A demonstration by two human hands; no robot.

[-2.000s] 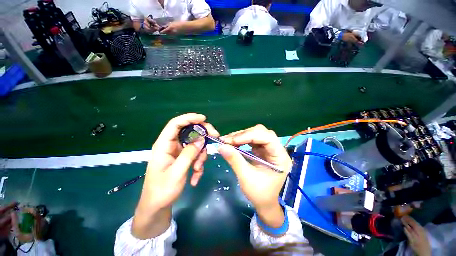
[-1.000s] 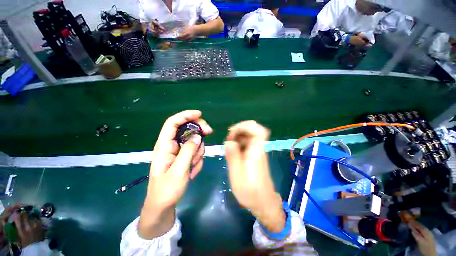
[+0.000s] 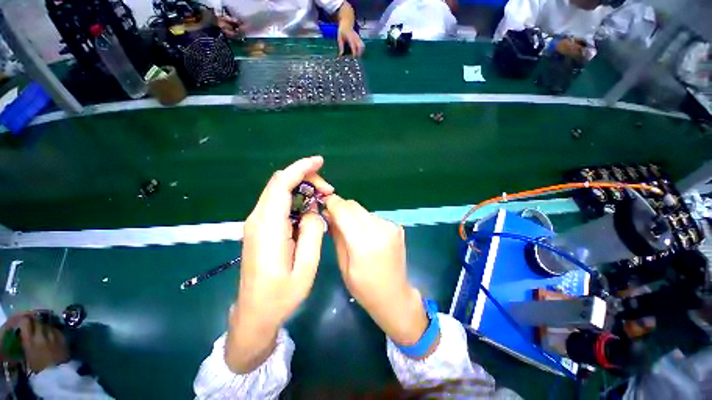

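Note:
My left hand (image 3: 277, 242) holds a small black-rimmed round unit (image 3: 303, 201) between thumb and fingers, its greenish and metallic inner face showing. My right hand (image 3: 367, 254), with a blue band (image 3: 424, 331) on the wrist, has its fingertips closed at the unit's right edge. A tiny reddish bit shows between the fingertips; what it is cannot be told. No tweezers are visible. A dark pen-like tool (image 3: 211, 273) lies on the green bench left of my left hand.
A blue fixture (image 3: 500, 293) with hoses stands right of my hands, a black parts tray (image 3: 617, 180) behind it. The green belt (image 3: 265, 141) carries scattered dark units. Across it lie a clear parts tray (image 3: 304, 82) and workers' hands. Other hands show at both lower corners.
The tweezers seen earlier in my right hand no longer show. My right hand has moved left to the unit, and the unit has turned. A worker's hand across the belt now reaches over the clear tray.

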